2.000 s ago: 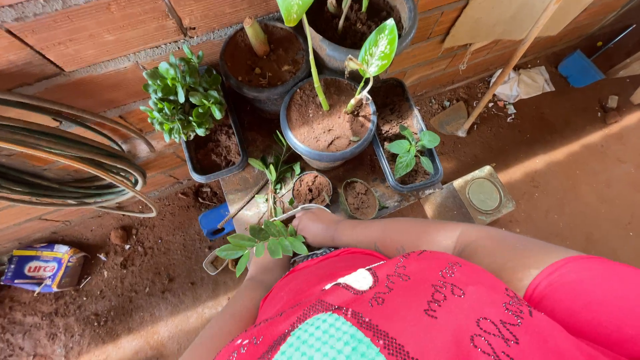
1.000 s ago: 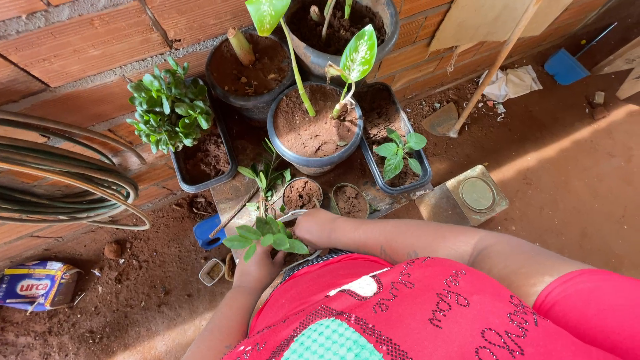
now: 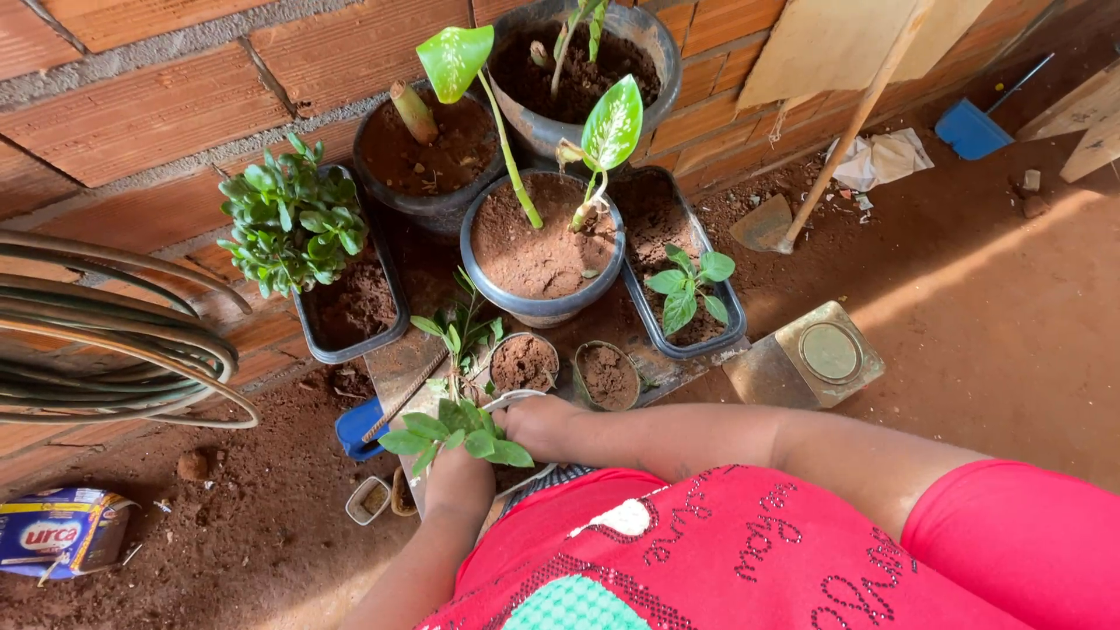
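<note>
Near the table's front edge, a leafy green cutting [image 3: 455, 430] rises between my hands and partly covers them. My left hand [image 3: 459, 477] is under its leaves, its fingers hidden. My right hand [image 3: 535, 427] is just right of the leaves, at the white rim of a container [image 3: 514, 398] mostly hidden by my hands and shirt; its fingertips are out of sight. Beyond my hands stand two small round pots of soil, one [image 3: 524, 361] straight ahead and one [image 3: 607, 376] to its right. More leafy cuttings [image 3: 455, 337] lie left of these pots.
Behind are a large pot with a variegated plant [image 3: 542, 306], further pots, and two black trays, left [image 3: 401, 328] and right [image 3: 739, 337]. A blue-handled tool [image 3: 357, 430] lies at the table's left edge. A coiled hose [image 3: 114, 350] hangs left; a metal tin [image 3: 831, 352] sits right.
</note>
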